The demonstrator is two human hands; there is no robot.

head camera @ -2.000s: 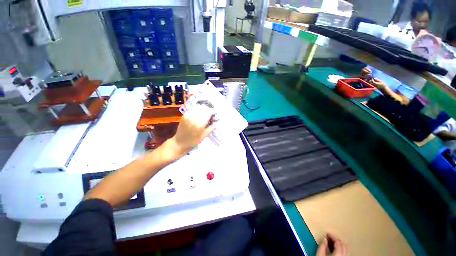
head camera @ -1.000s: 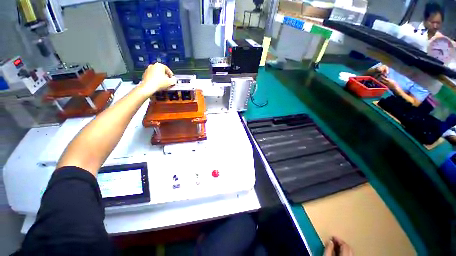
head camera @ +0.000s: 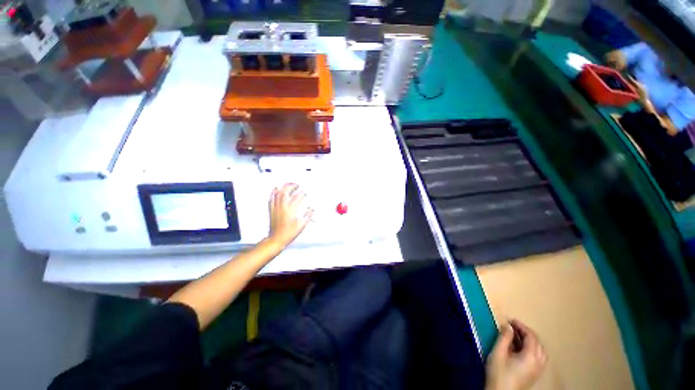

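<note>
My left hand [head camera: 289, 215] lies on the white machine's front panel, between the touchscreen [head camera: 189, 212] and the red emergency stop [head camera: 342, 208]. It appears empty, fingers slightly apart, and covers the panel buttons there. The orange-brown fixture [head camera: 279, 103] stands behind it. A silver cover plate [head camera: 273, 39] lies on top of the fixture, with black plastic housings [head camera: 274, 62] partly showing under it. My right hand [head camera: 518, 358] is at the bottom edge over the cardboard sheet [head camera: 560, 305]. Its fingers are curled; a dark spot shows between them, and I cannot tell whether it is a part.
A second fixture [head camera: 114, 49] stands at the far left. A black tray [head camera: 495, 190] lies on the green bench right of the machine. A silver perforated bracket [head camera: 400, 68] stands behind the machine's right side. Another person's arm [head camera: 648, 99] is by a red bin [head camera: 606, 85].
My left hand has left the fixture's cover plate and come down to the front panel. The plate now rests on the fixture. The view has tilted downward. My right hand shows more fully, still over the cardboard.
</note>
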